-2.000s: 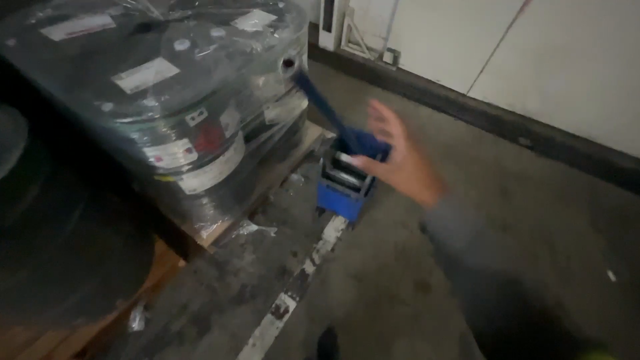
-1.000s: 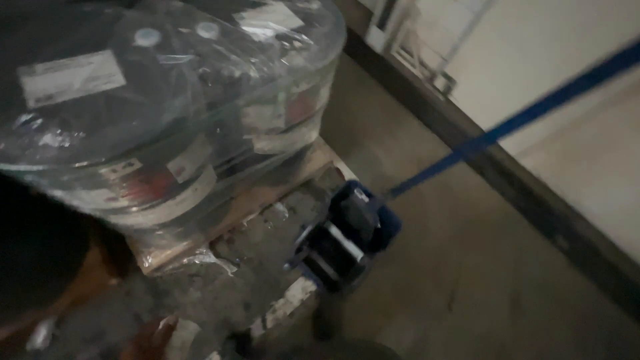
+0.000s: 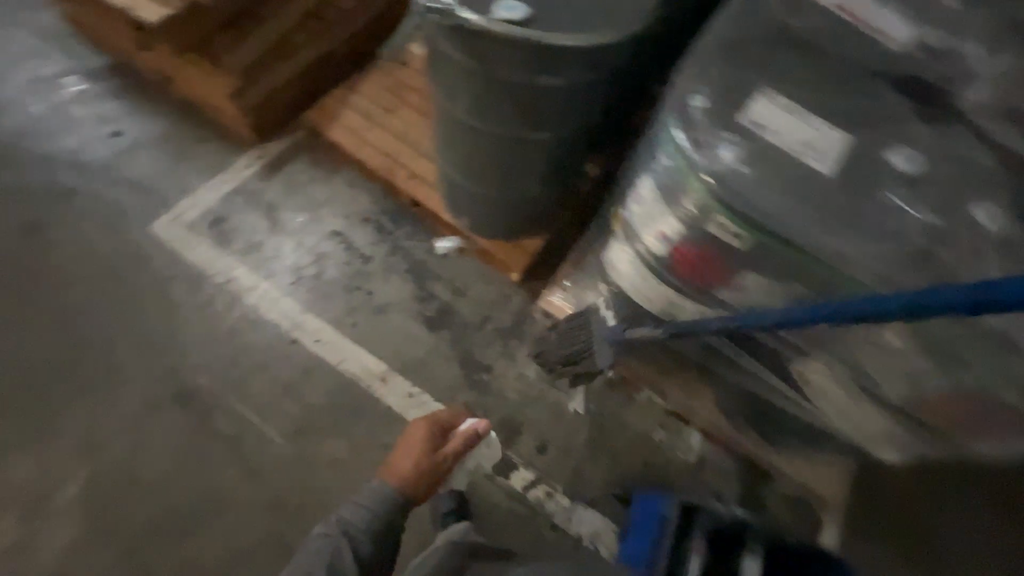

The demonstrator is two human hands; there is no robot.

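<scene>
My left hand (image 3: 436, 452), in a grey sleeve, is closed on a crumpled white piece (image 3: 480, 452), paper or plastic, above the painted floor line. My right hand is out of view. A blue handle (image 3: 848, 310) enters from the right edge, its holder hidden. At its lower end, a dark grey broom or mop head (image 3: 572, 348) rests by the wrapped drums. Part of a blue wheeled bucket (image 3: 648, 528) shows at the bottom, right of my left hand, blurred. A small white scrap (image 3: 578, 398) lies just below the head.
Plastic-wrapped drums (image 3: 800, 192) stand on a pallet at the right. Behind them a grey drum (image 3: 520, 128) stands on a wooden pallet (image 3: 384, 120), with stacked pallets (image 3: 240, 56) at the upper left. A white line (image 3: 320, 336) crosses the stained floor; another scrap (image 3: 448, 244) lies near the pallet.
The view has swung left. My right hand, beside the blue handle two seconds ago, is out of view. My left hand now shows, holding the white piece. The handle's lower end is now by the drums.
</scene>
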